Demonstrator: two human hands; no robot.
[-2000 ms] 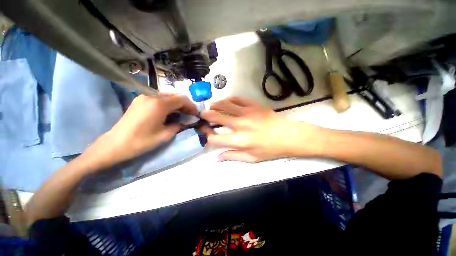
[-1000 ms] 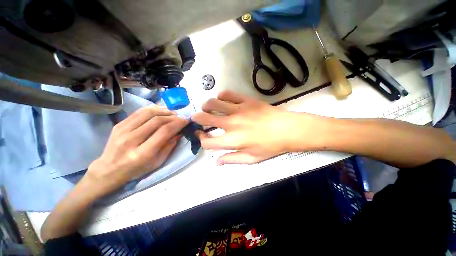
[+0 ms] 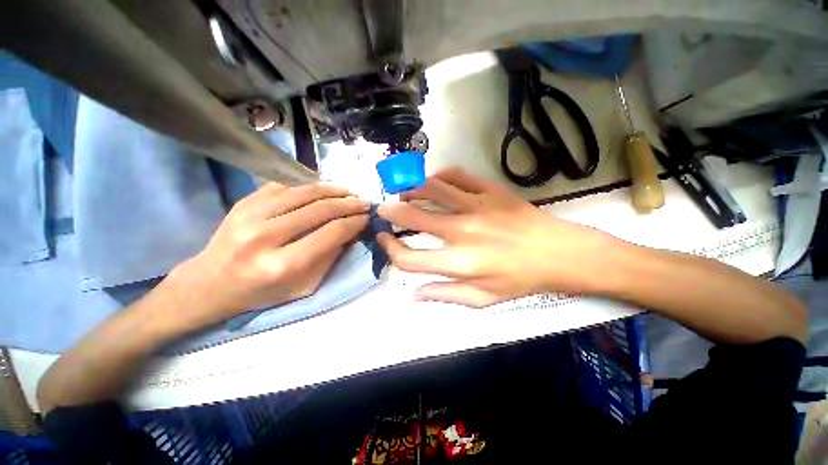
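Note:
Blue-grey cloth (image 3: 136, 209) lies on the white table left of the needle area, and its edge runs under my left hand. A narrow dark blue tab (image 3: 379, 254) hangs between my fingertips below the blue knob (image 3: 401, 172). My left hand (image 3: 286, 238) lies on the cloth, its fingertips pressed together at the tab's top. My right hand (image 3: 481, 238) is on the other side, with thumb and index fingertips at the tab and the other fingers spread. The needle and presser foot are hard to make out behind the knob.
The machine head (image 3: 272, 54) hangs above my hands. Black scissors (image 3: 547, 136), a wooden-handled awl (image 3: 644, 173) and slim dark tools (image 3: 704, 182) lie to the right. A blue fabric scrap (image 3: 590, 56) lies behind the scissors. Blue crates (image 3: 606, 368) stand below the table edge.
My left fingers have flattened and straightened compared with two seconds ago. Both hands remain at the dark tab, which now hangs lower in sight. The view has shifted with the head.

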